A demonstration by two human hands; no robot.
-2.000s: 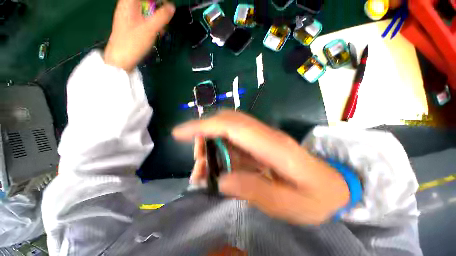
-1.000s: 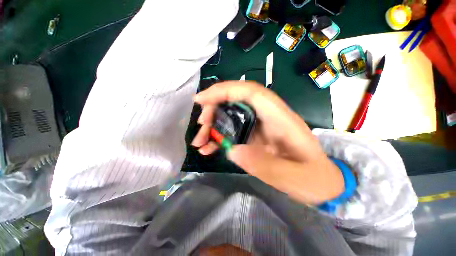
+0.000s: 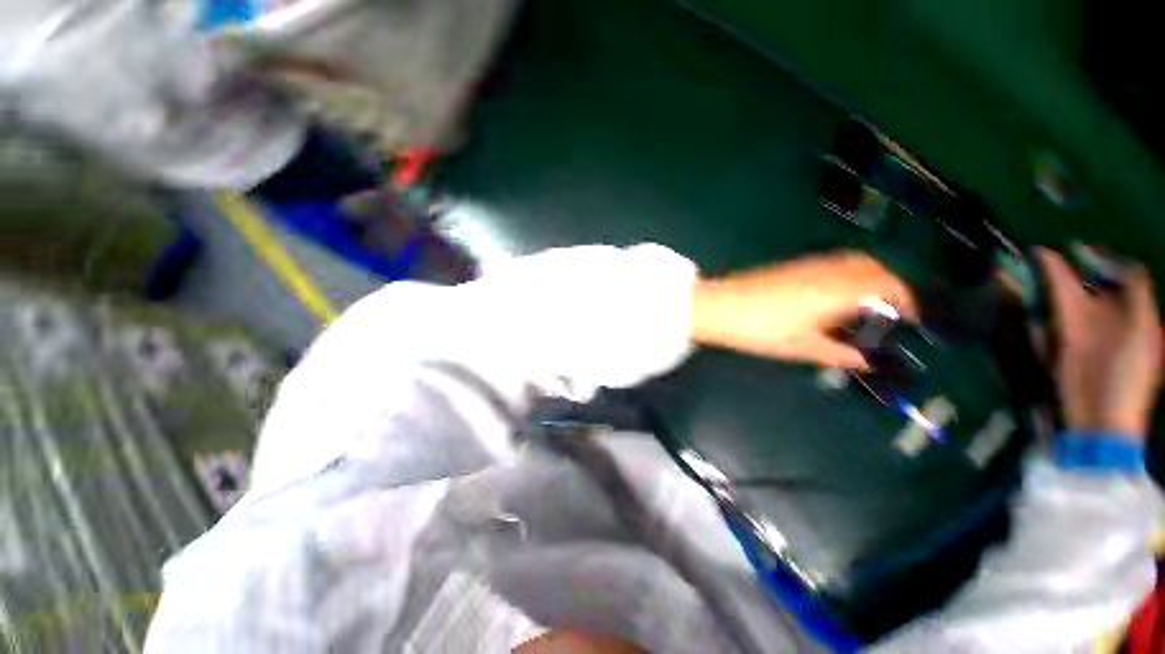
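Observation:
The picture is strongly blurred. My left hand [image 3: 818, 307] reaches in from the left over the dark green mat [image 3: 613, 153]. Its thumb and fingers close around a small dark thing with a bright edge [image 3: 878, 311], perhaps a smartwatch; its shape is unclear. A blue lead or connector [image 3: 917, 419] lies just below it, beside pale tape strips [image 3: 926, 425]. My right hand [image 3: 1101, 339], with a blue wrist band, is at the right edge near dark blurred things. Whether it holds one of them cannot be told.
Dark watch-like pieces [image 3: 853, 179] lie beyond my left hand. Another person's white sleeve [image 3: 166, 90] and a blue band show at the upper left. A yellow floor line [image 3: 279, 259] is at the left. A red object [image 3: 1146, 626] is cut off at the lower right.
The view has swung left, and the bench things now lie at the right. My right hand has moved from near my body to over the bench. My left hand has come into view.

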